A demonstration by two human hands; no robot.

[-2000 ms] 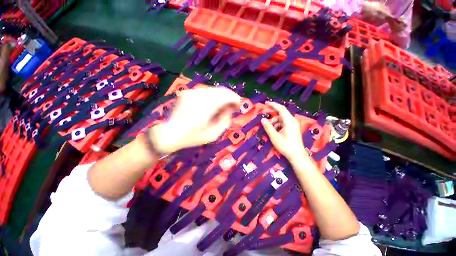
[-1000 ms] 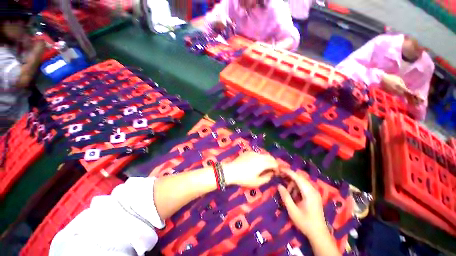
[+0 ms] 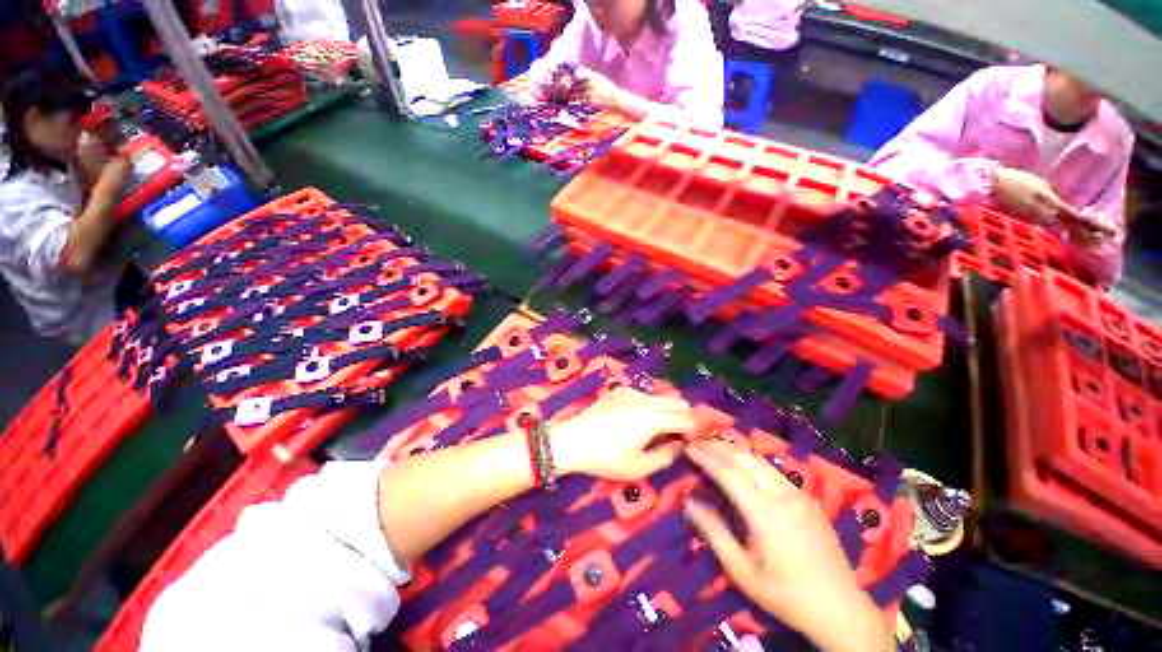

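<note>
An orange-red assembly tray (image 3: 465,605) lies in front of me, filled with watches and crossing purple straps. Watch case backs with dark round dots, such as this one (image 3: 593,576), sit in its pockets. My left hand (image 3: 618,433), with a bracelet at the wrist, is over the tray's middle. My right hand (image 3: 771,535) is beside it, fingers bent over a purple watch strap (image 3: 665,510). The fingertips of both hands meet near the tray's far part. What lies between them is hidden and blurred.
Another filled tray (image 3: 274,312) is at left. Stacked trays (image 3: 688,210) with straps are ahead, more trays (image 3: 1083,395) at right. A metal-topped dispenser bottle (image 3: 937,510) stands by my tray's right corner. A blue bin (image 3: 198,210) is far left. Several people sit around the bench.
Since the first frame the view has tilted up, showing more people. My hands have come together over the tray; in the last second they barely moved, with the right hand flatter.
</note>
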